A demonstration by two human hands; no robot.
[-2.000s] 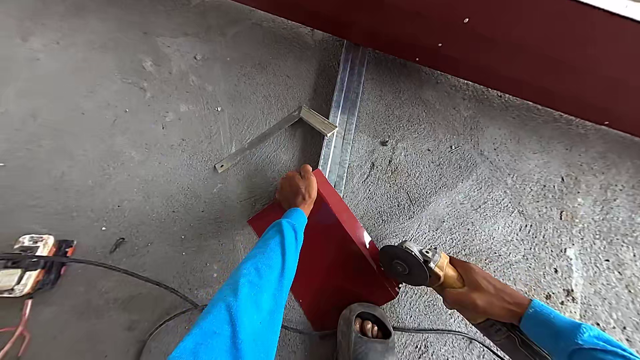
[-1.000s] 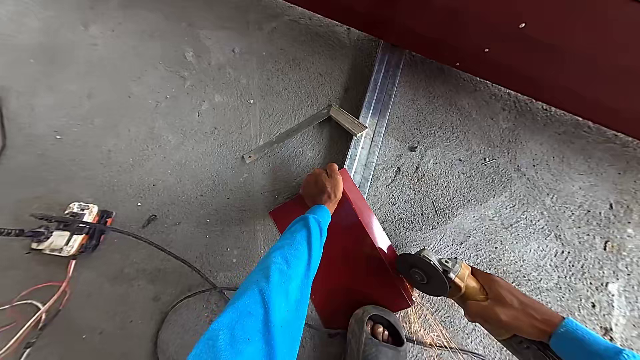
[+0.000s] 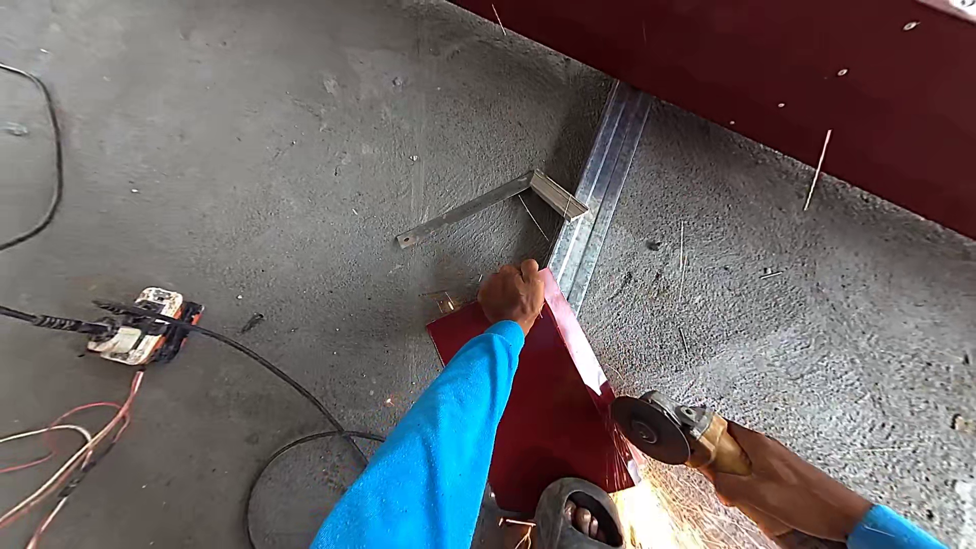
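My left hand [image 3: 515, 293] grips the upper end of a dark red sheet-metal piece [image 3: 534, 412] with a folded edge. The fingertips are partly hidden from view. My right hand [image 3: 770, 476] is closed around an angle grinder [image 3: 709, 438], whose disc meets the right folded edge of the red piece. Sparks spray down and to the right from there. A sandalled foot [image 3: 579, 515] is at the red piece's lower end. Beyond my left hand, a galvanized metal channel [image 3: 598, 194] lies on the floor, and the stock of a try square [image 3: 488, 206] rests against or over its left edge.
A long dark red panel [image 3: 762, 84] with screws crosses the upper right. At the left, a power socket block [image 3: 145, 328] has black plugs in it and thin wires [image 3: 91, 450] below. A black cable [image 3: 290, 381] curves over the rough concrete floor toward my left arm.
Sparks, absent two seconds ago, appear one second ago and are now much heavier. Both hands keep their hold on the red piece and the grinder. The view has shifted left.
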